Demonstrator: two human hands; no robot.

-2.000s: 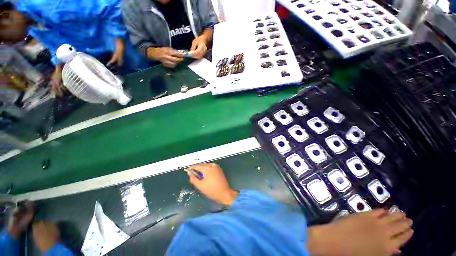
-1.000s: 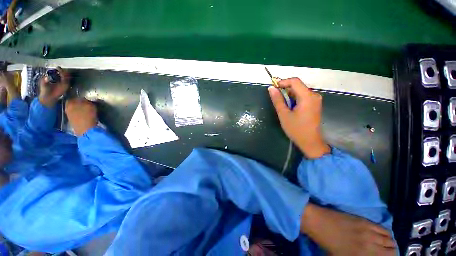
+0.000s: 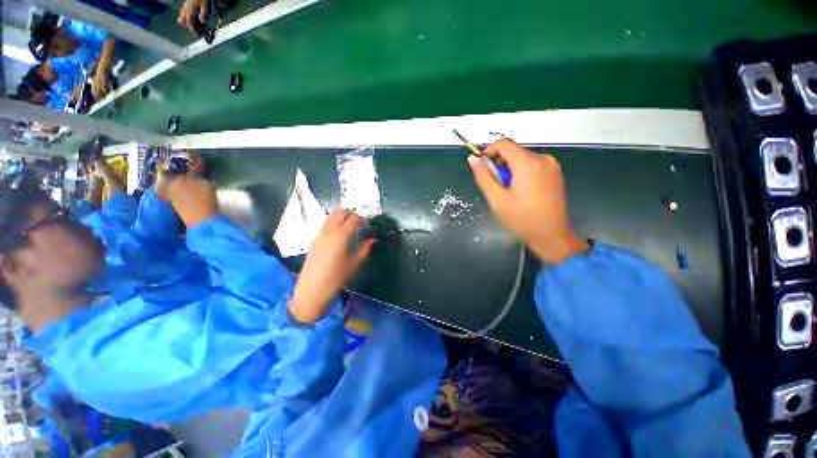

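My right hand holds a pen-like tool with a blue body, yellow front and thin dark tip. The tip points up-left over the white rail. A thin grey hose curves from this hand to the bench's near edge. My left hand is over the bench, left of the pile, its fingers closed around a small dark thing, mostly hidden and blurred. A loose pile of silver specks lies between my hands. A clear bag with whitish contents lies just beyond my left hand.
A folded white paper lies left of the bag. A black tray with silver housings stands at the right. A small blue piece lies on the bench. The green belt runs beyond the white rail. A person in blue sits close at the left.
My left hand has moved from the lower right beside the tray to the left, over the bench by the bag. My right hand still holds the pen. The view has shifted.
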